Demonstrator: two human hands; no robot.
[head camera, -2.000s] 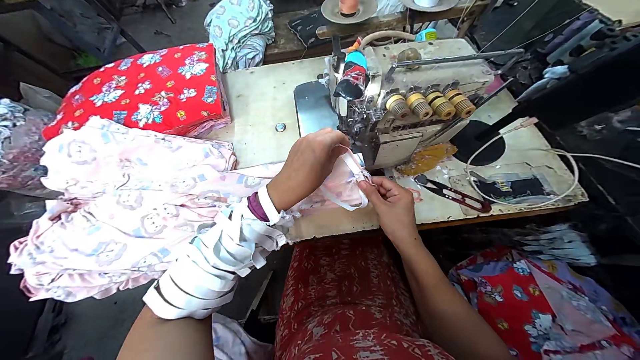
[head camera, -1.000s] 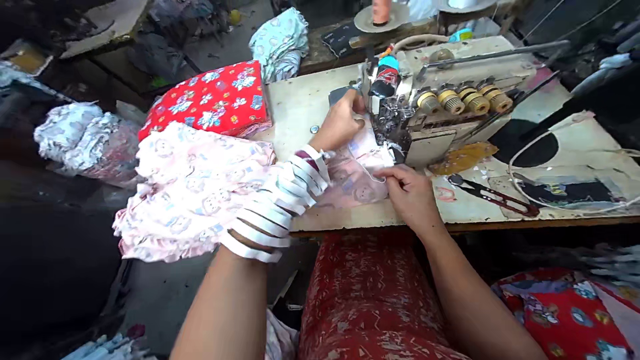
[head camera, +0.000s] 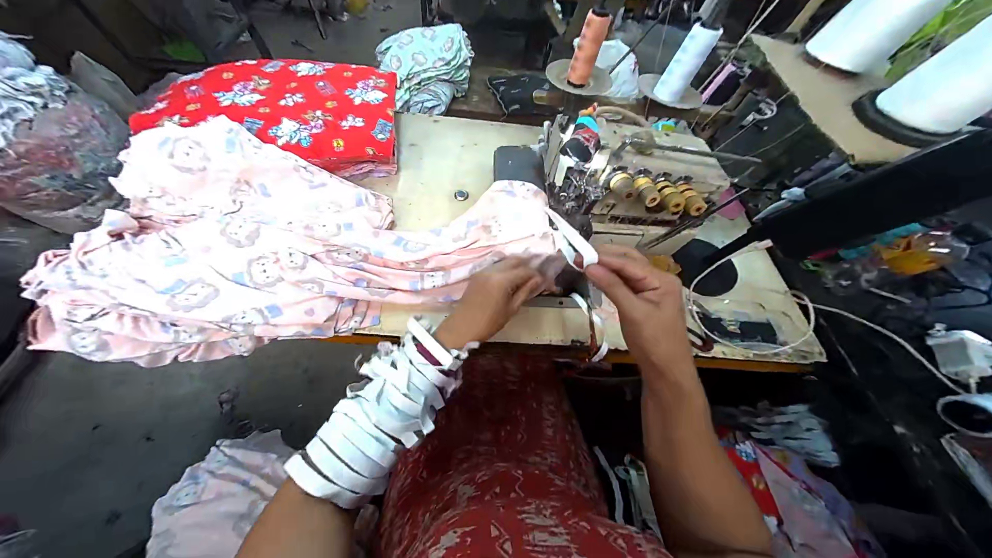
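A long piece of pink printed fabric (head camera: 263, 256) lies over the left of the sewing table and reaches up to the overlock machine (head camera: 604, 178). My left hand (head camera: 500, 294), slightly blurred, rests on the fabric's near edge with its fingers bent; whether it grips the cloth is unclear. Many loops of white elastic (head camera: 372, 418) circle my left forearm. Between thumb and fingers, my right hand (head camera: 639, 291) pinches a looped white elastic band (head camera: 573, 239) beside the machine's needle area. Part of the band hangs over the table's front edge.
Folded red printed fabric (head camera: 310, 108) is stacked at the back left. Behind the table stand an orange thread cone (head camera: 589, 48) and a white one (head camera: 688, 63). A white cable (head camera: 810, 314) loops over the table's right side. More pink fabric (head camera: 217, 492) lies low at the left.
The pink fabric, bunched further left one second ago, now stretches to the machine. My left hand has come down from beside the machine head to the table's front. My right hand now holds up the elastic.
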